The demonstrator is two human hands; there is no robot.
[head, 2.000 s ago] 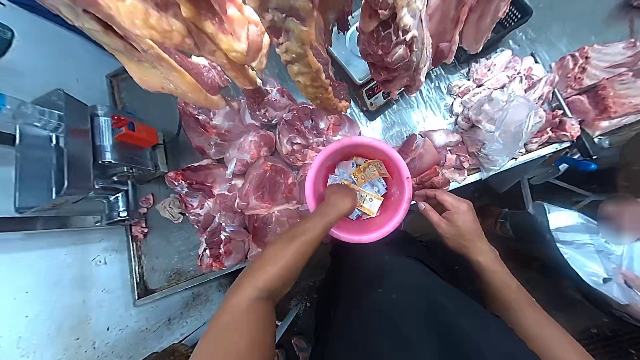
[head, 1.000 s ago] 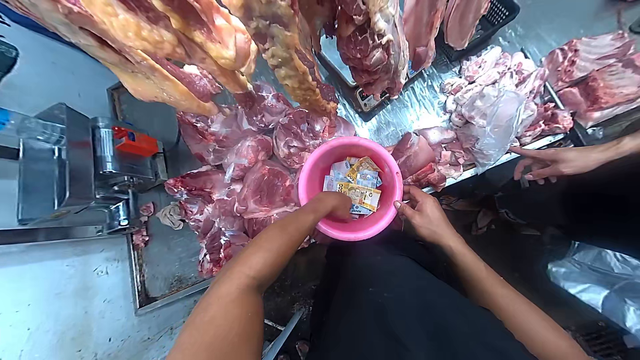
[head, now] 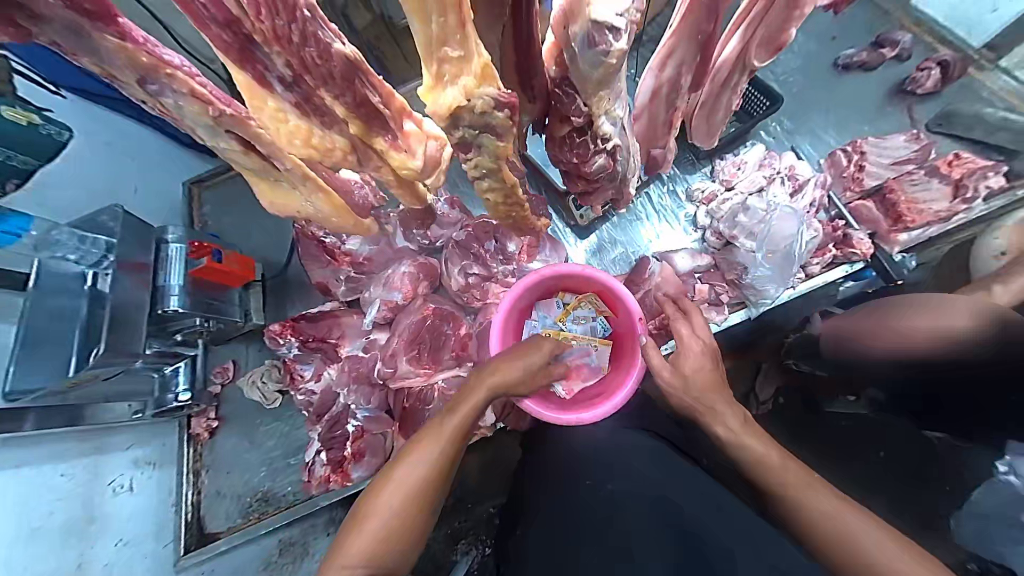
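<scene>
A round pink plastic tub (head: 570,412) is held at the table's edge, over the lap, with loose banknotes (head: 580,320) inside it. My left hand (head: 524,368) reaches into it over the left rim, its fingers on an orange-edged banknote; part of the fingers is hidden or blurred. At the tub's right rim, my right hand (head: 690,360) rests with its thumb against the wall and its other fingers spread beyond it. Large raw meat cuts (head: 428,340) lie just left of the tub, and smaller pieces (head: 696,280) lie behind my right hand.
Meat slabs (head: 488,152) hang low above the table's far side. On the left stands a metal machine (head: 200,280) with a red part. A clear plastic bag (head: 768,240) lies on pale meat pieces at right. Another person's leg (head: 920,336) is close on the right.
My left hand has stayed in the tub while the banknotes under it have shifted. The other person's hand, seen reaching in at right a second ago, has left that spot.
</scene>
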